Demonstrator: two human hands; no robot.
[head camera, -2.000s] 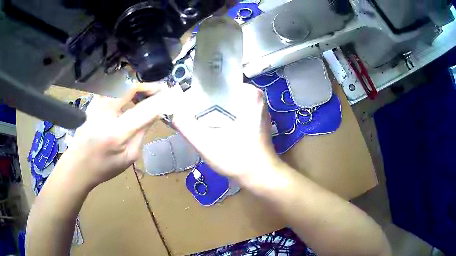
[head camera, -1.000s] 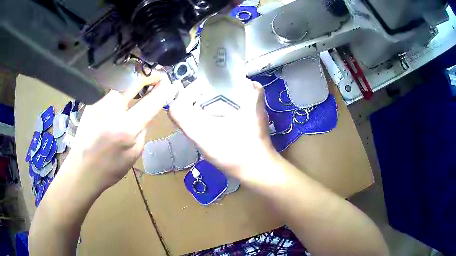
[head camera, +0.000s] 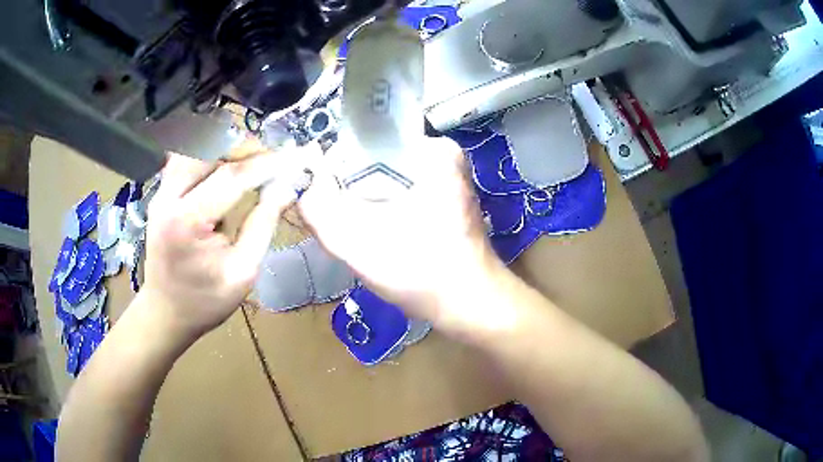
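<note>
My left hand (head camera: 203, 239) is at the left of the needle area, its fingers pinched on a small pale workpiece (head camera: 302, 180) with a bit of blue showing. My right hand (head camera: 415, 239) is beside and below the metallic cover plate (head camera: 383, 99), its fingertips at the same workpiece. The workpiece is mostly hidden by the fingers and overexposed. Grey panels (head camera: 302, 275) and a blue panel with a key ring (head camera: 370, 327) lie on the table just below my hands.
Blue and grey panels with rings (head camera: 577, 200) lie right of my right hand. Small printed blue pieces (head camera: 81, 266) are heaped at far left. The machine arm (head camera: 532, 54) crosses upper right, with a red-handled tool (head camera: 642, 126). The dark machine head (head camera: 262, 54) hangs above my left hand.
My left hand's fingers have shifted and its thumb now reaches up to the workpiece, where a bit of blue shows between the fingertips. My right hand stays beside the cover plate.
</note>
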